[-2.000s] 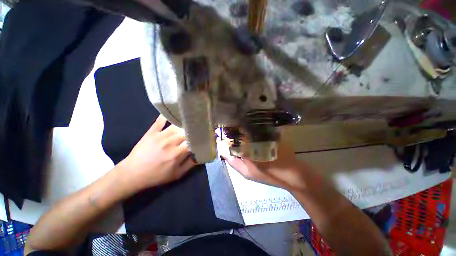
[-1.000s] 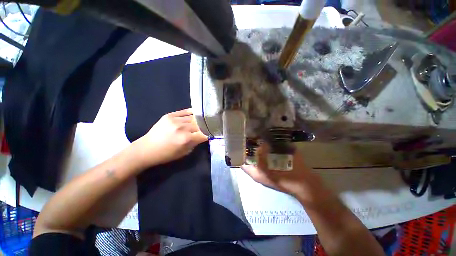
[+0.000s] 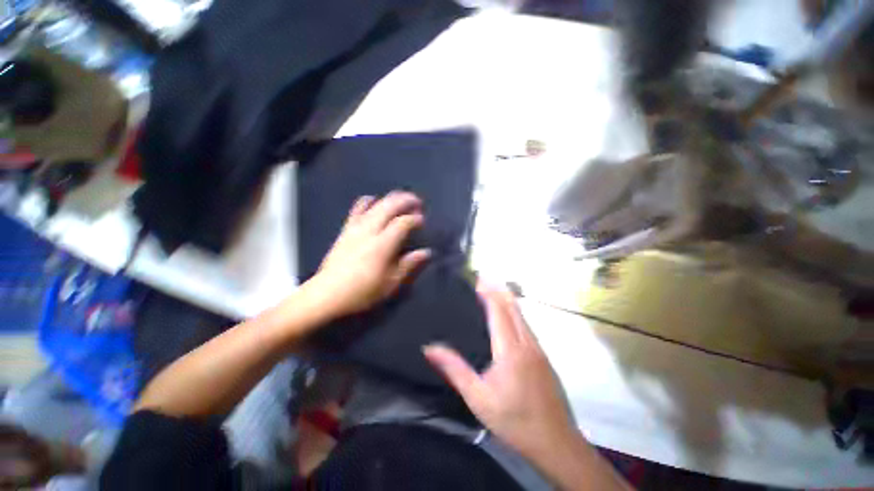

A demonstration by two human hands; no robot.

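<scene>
A black cloth panel (image 3: pixel 388 168) lies on the white table in front of me, left of the sewing machine, its near edge at the table's front edge. My left hand (image 3: pixel 372 251) rests on top of the panel near its middle, fingers spread. My right hand (image 3: pixel 503 369) is at the panel's lower right edge, thumb on the cloth and fingers apart along the side. The picture is blurred by motion. No grey side of the panel shows.
The sewing machine (image 3: pixel 709 192) stands blurred at the right. More black cloth (image 3: pixel 249 86) is heaped at the upper left, hanging over the table (image 3: pixel 565 86). A blue plastic basket (image 3: pixel 86 331) is below the table at the left. Blurred items stand at the far left.
The view has swung to the left. The panel has come out from under the machine head, and its grey strip no longer shows. My right hand has left the needle area and touches the panel's side.
</scene>
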